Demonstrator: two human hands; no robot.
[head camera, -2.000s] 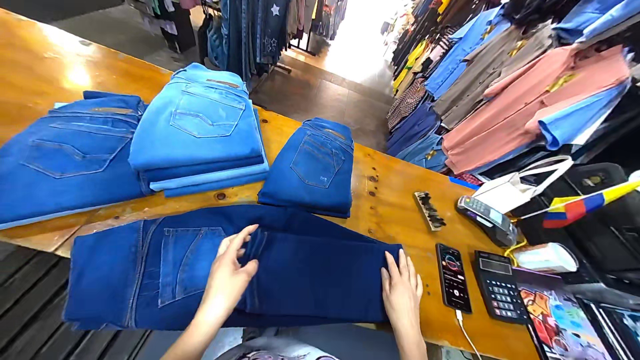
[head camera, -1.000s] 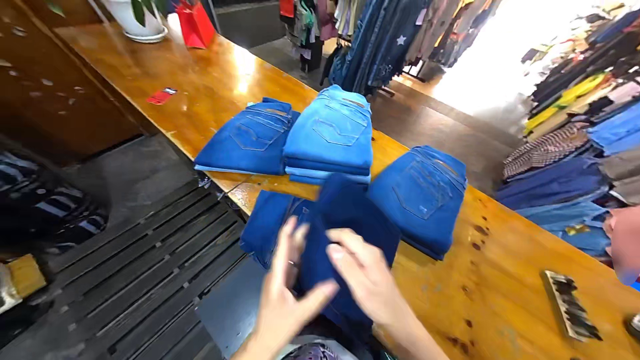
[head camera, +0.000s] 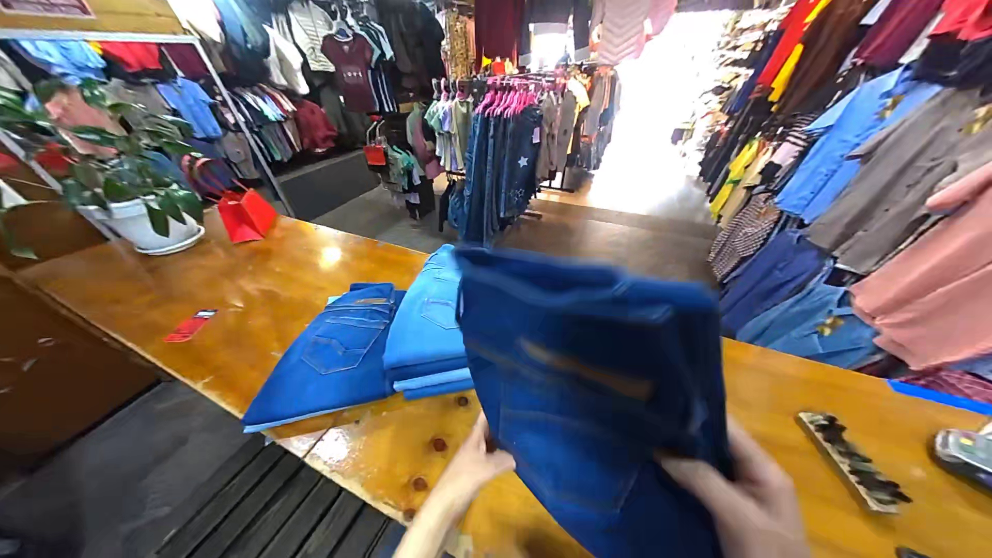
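Observation:
A folded pair of dark blue jeans (head camera: 589, 387) is held up above the wooden counter, blurred by motion, with its waistband at the top and a brown patch below it. My left hand (head camera: 477, 461) grips its lower left edge, and my right hand (head camera: 736, 488) has its thumb on the front at the lower right. Behind and to the left lie a stack of light blue folded jeans (head camera: 426, 341), partly hidden by the held pair, and a stack of mid-blue folded jeans (head camera: 333, 349) beside it.
On the counter (head camera: 263, 279) are a red tag (head camera: 191, 325), a white plant pot (head camera: 155, 221) and a red paper bag (head camera: 246, 215) at the left. A narrow strip with dark pieces (head camera: 852, 463) and a card terminal (head camera: 965, 453) sit at the right. Clothes racks stand beyond.
The dark jeans lay spread on the counter two seconds ago, were being folded a second ago, and are now folded and raised in both hands. The view has swung up towards the shop.

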